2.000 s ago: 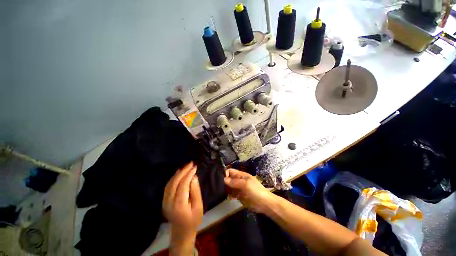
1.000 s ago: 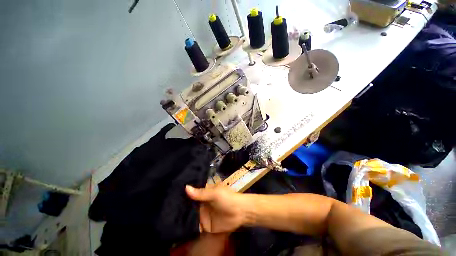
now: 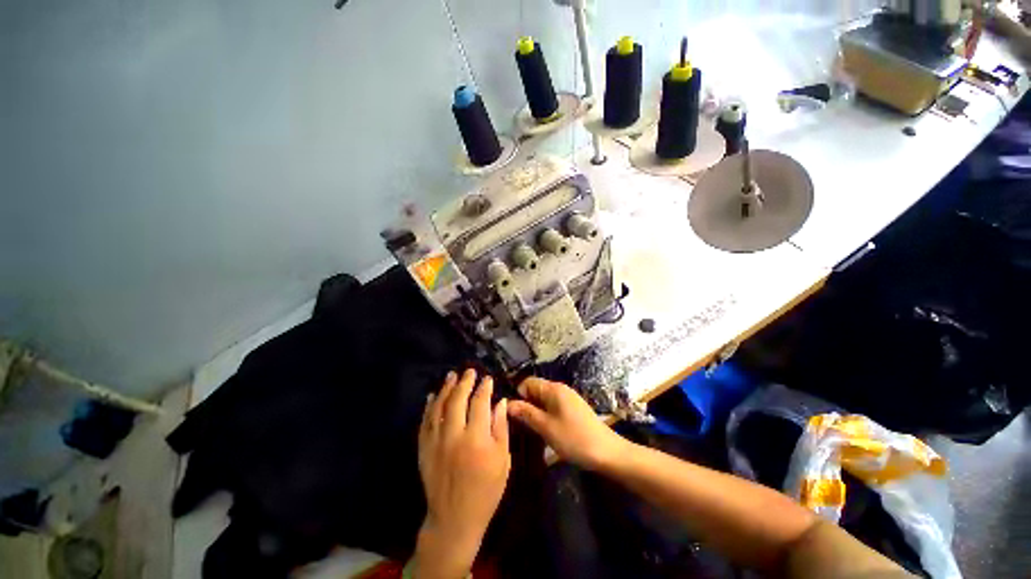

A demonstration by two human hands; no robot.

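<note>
Black fabric lies heaped on the table left of the overlock machine and runs under my hands to the table's front edge. The grey-white overlock machine has an orange-yellow label and pale knobs. My left hand lies flat on the fabric just in front of the needle area, fingers close together. My right hand is beside it on the right, thumb and forefinger pinching the fabric near the presser foot. The presser foot and needle are too dark to make out.
Black thread cones stand behind the machine, with an empty cone disc to their right. A lint clump hangs at the machine's right edge. A white plastic bag with yellow-orange print, blue cloth and black plastic bags are at right.
One second ago my right hand was on the fabric near the front edge, away from the needle area. Now both hands are close to the machine. The camera view has shifted.
</note>
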